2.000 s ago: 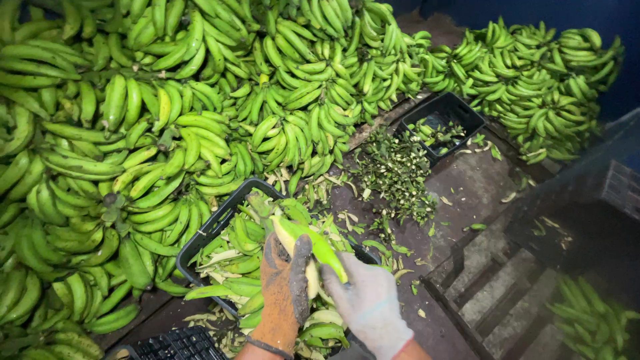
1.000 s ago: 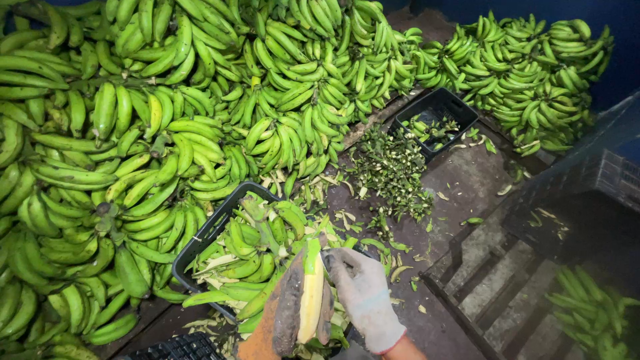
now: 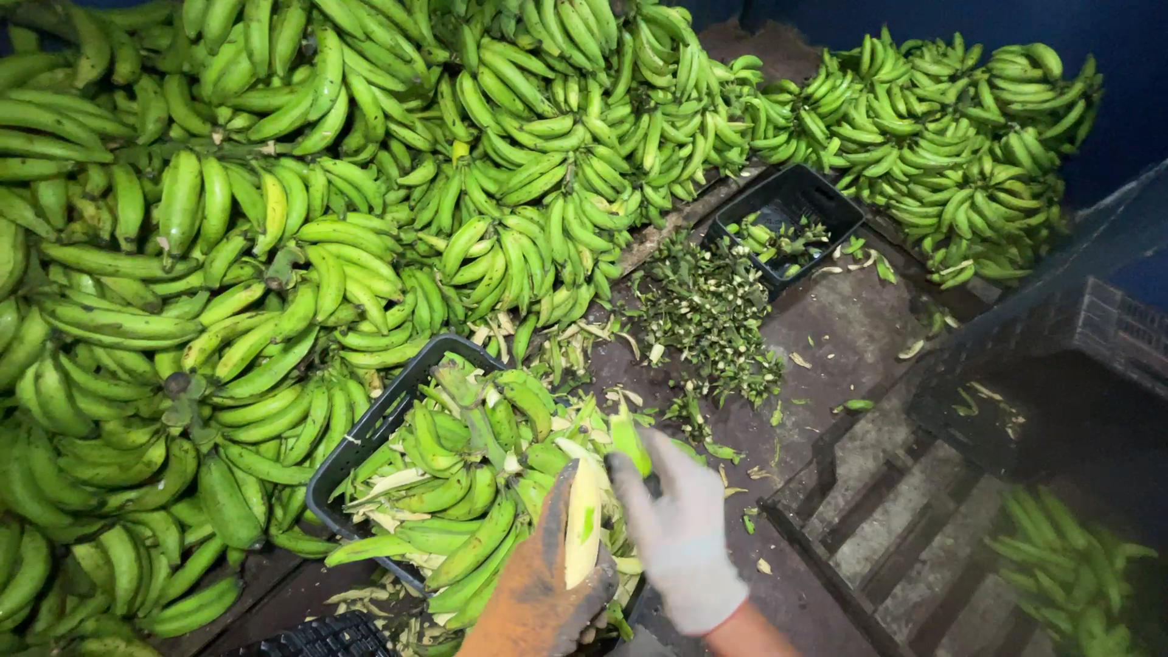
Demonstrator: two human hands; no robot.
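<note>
My left hand, in a stained orange work glove, holds a mostly peeled green plantain; pale flesh shows with a small green patch of skin left on it. My right hand, in a white knit glove with dark fingertips, grips a strip of green peel just above and right of the plantain. No knife or peeler can be made out. Beneath both hands is a black plastic crate filled with green plantains and loose peels.
Large heaps of green plantain bunches lie left and behind. A second black crate stands beside a pile of cut stem ends. At right are a slatted pallet and a dark crate. Another crate edges in at the bottom.
The plantain in my left hand has lost most of its green skin. A peel strip has come off it and is now in my right hand, apart from the fruit.
</note>
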